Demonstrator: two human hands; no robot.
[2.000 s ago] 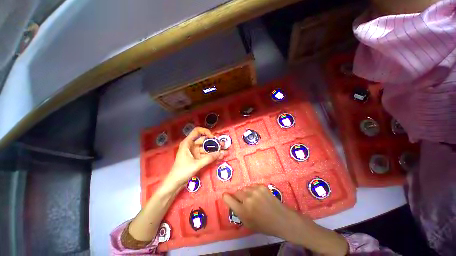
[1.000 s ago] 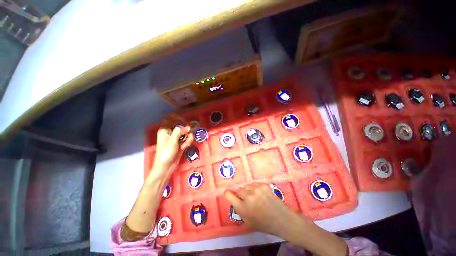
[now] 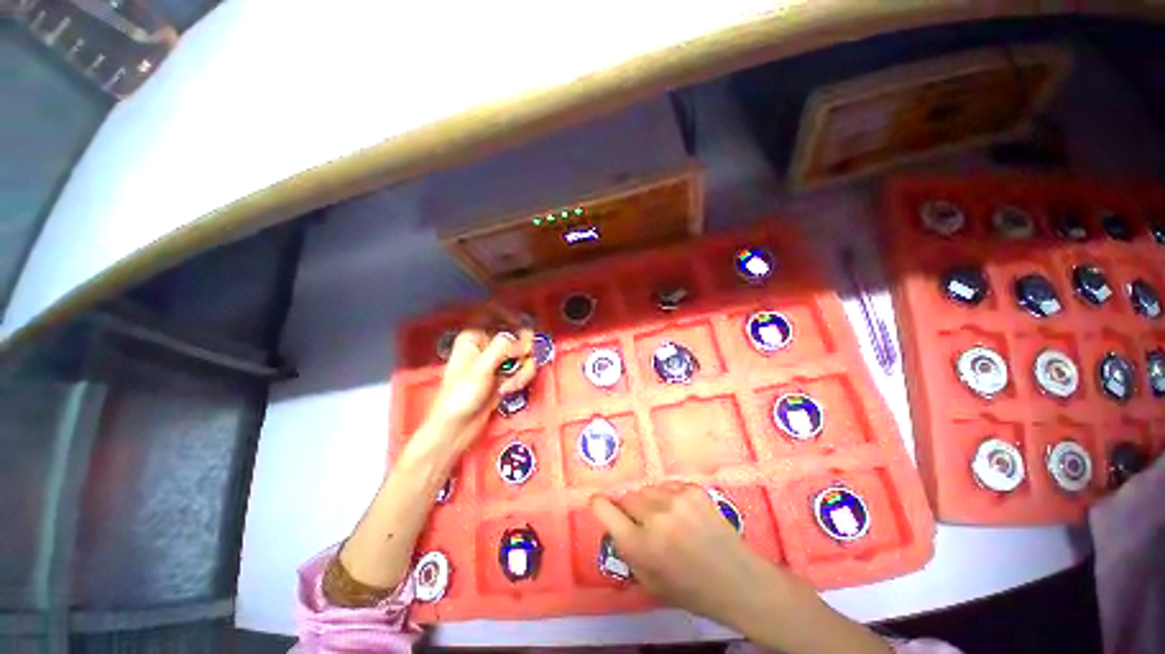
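Observation:
The red sorting tray holds round watch units in square pockets. Several have lit blue-purple screens, such as one lit watch screen at front right; others are dark or silver. My left hand is over the tray's back left, fingertips pinched on a small dark watch unit with a green glint, mostly hidden by the fingers. A purplish lit unit is just right of the fingertips. My right hand is low over the front row, fingers curled beside a partly covered watch unit; its grip is hidden.
A tan-fronted meter with glowing digits and green lights stands behind the tray. A similar box is at back right. A second red tray of round units lies right, with a thin stick between. A pink sleeve shows far right.
My left hand has moved left from mid-tray, where it held a dark-faced disc. One lit unit in front of it now shows small reddish-white marks. The neighbour's sleeve has withdrawn from the right tray.

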